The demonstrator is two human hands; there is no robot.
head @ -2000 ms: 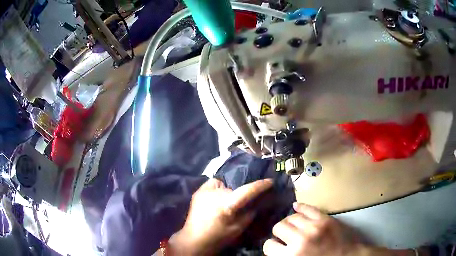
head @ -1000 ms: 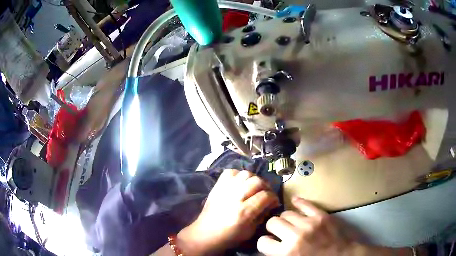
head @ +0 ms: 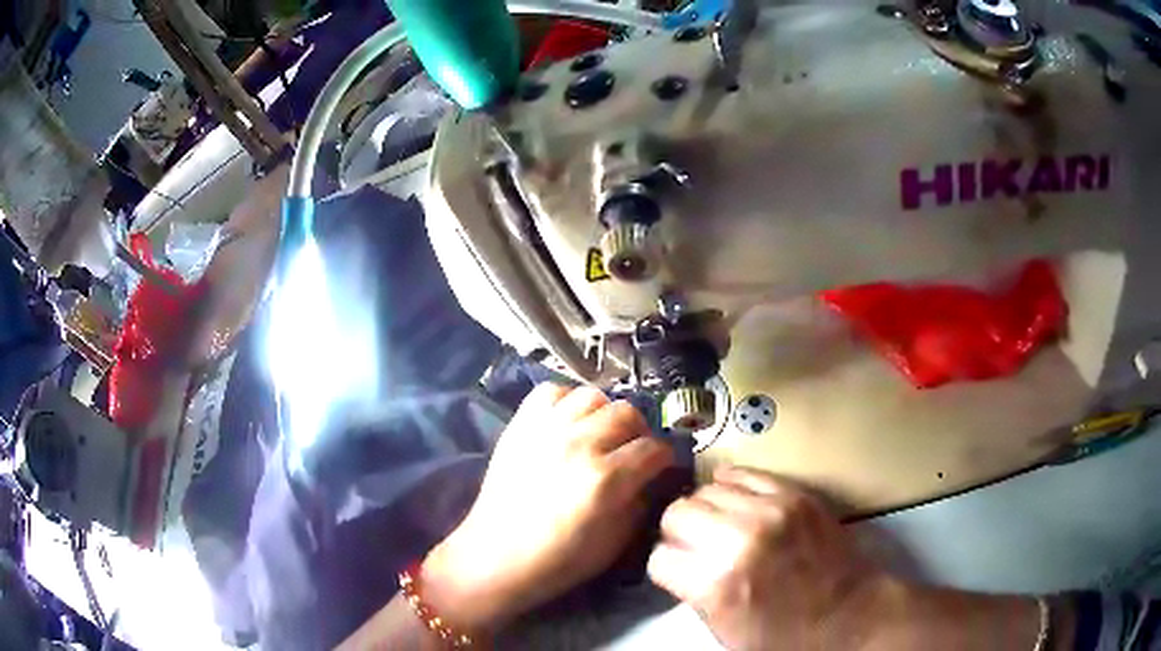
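The dark purple-navy garment piece (head: 420,318) lies crumpled left of the cream HIKARI sewing machine (head: 789,165) and runs under its needle area. My left hand (head: 573,471) is closed on the cloth just in front of the presser foot area. My right hand (head: 751,547) is beside it, on the right, with fingers curled at the cloth's right edge by the bed (head: 879,445). The fingertips of both hands are close together below the thread tension knob (head: 689,404). The needle and presser foot are hidden behind the knobs and my left hand.
A red plastic bag (head: 961,324) lies under the machine arm. A lit work lamp (head: 306,343) glares over the cloth on a pale flexible neck. A green tube (head: 461,48) hangs above the head. Slim yellow-green snips (head: 1101,430) lie at the bed's right edge. Another red bag (head: 150,328) is far left.
My left hand has moved up, nearer the needle area, and closed over the cloth. My right hand's fingers have curled in closer to the cloth. The whole view has shifted slightly.
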